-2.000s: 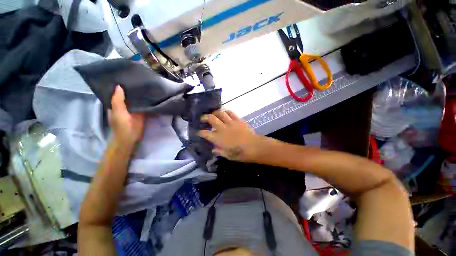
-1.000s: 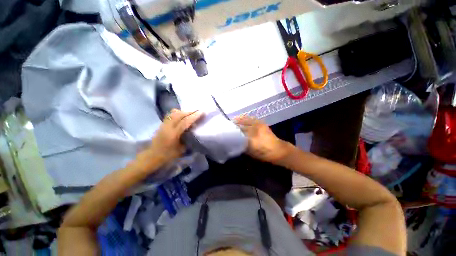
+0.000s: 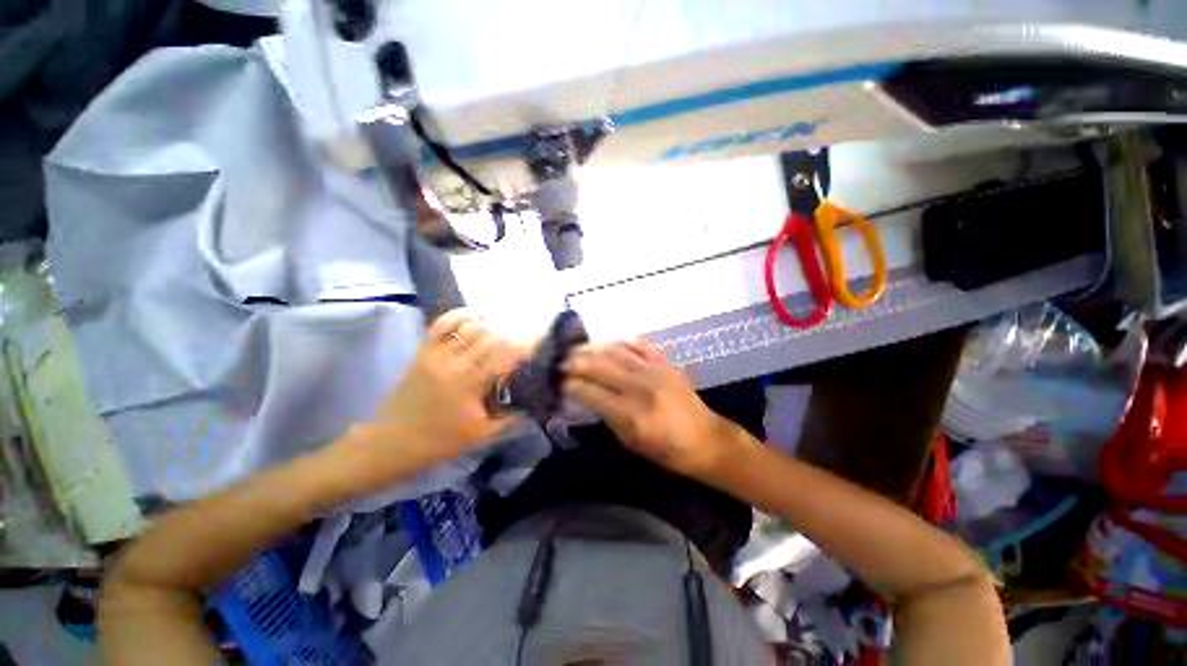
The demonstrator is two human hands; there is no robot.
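The dark grey fabric piece (image 3: 544,370) is bunched between my two hands at the front edge of the machine bed, in front of the needle area. My left hand (image 3: 449,388) grips its left side, with fingers partly hidden. My right hand (image 3: 638,401) pinches its right side. The light grey garment body (image 3: 247,260) lies spread to the left, with a short dark stripe near the machine. The presser foot and needle area (image 3: 562,241) of the sewing machine (image 3: 586,78) stands beyond my hands, not touching them.
Scissors with red and orange-yellow handles (image 3: 823,247) lie on the machine bed (image 3: 677,247), right of the needle. A black pad (image 3: 1015,224) lies at the bed's right end. A blue basket (image 3: 280,612) and scraps are below left. Clear and red plastic bags (image 3: 1146,436) are at right.
The pale cloth between my hands has given way to the bunched dark piece, and my hands have come closer together. The machine and scissors appear lower in view as the camera shifted.
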